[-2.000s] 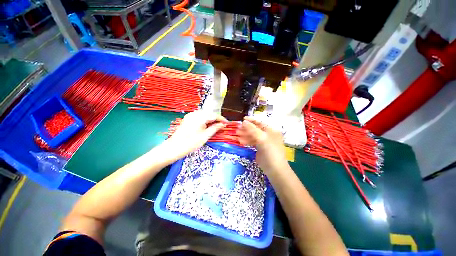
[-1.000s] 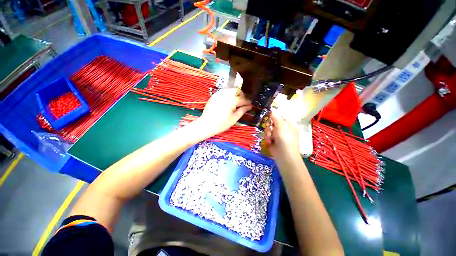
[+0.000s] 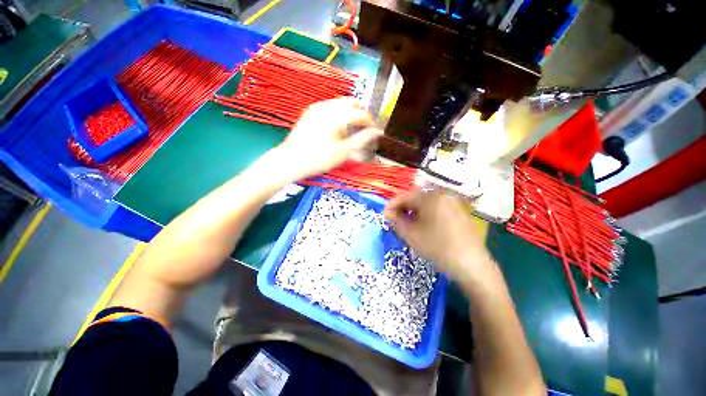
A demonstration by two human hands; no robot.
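Observation:
My left hand (image 3: 329, 138) is at the left foot of the crimping press (image 3: 422, 85), fingers bent together; whether it holds anything is hidden. My right hand (image 3: 437, 228) is over the back right corner of the blue terminal tray (image 3: 344, 346), blurred, thumb and fingertips close together; I cannot tell if a terminal is between them. The tray holds many silvery terminals (image 3: 329, 255). The working bundle of red wires (image 3: 360, 178) lies between the tray and the press, partly behind my right hand.
Left wire bundle (image 3: 290, 83) lies left of the press. A large blue bin (image 3: 46, 166) at far left holds red wires and a small blue box (image 3: 142, 133). Right wire pile (image 3: 557, 220), a red angular piece (image 3: 571, 143) and a power strip (image 3: 650, 112) are at right.
The view has shifted. My right hand has moved from the die down to the tray's back corner. My left hand has moved away from the die, to the left of the press head.

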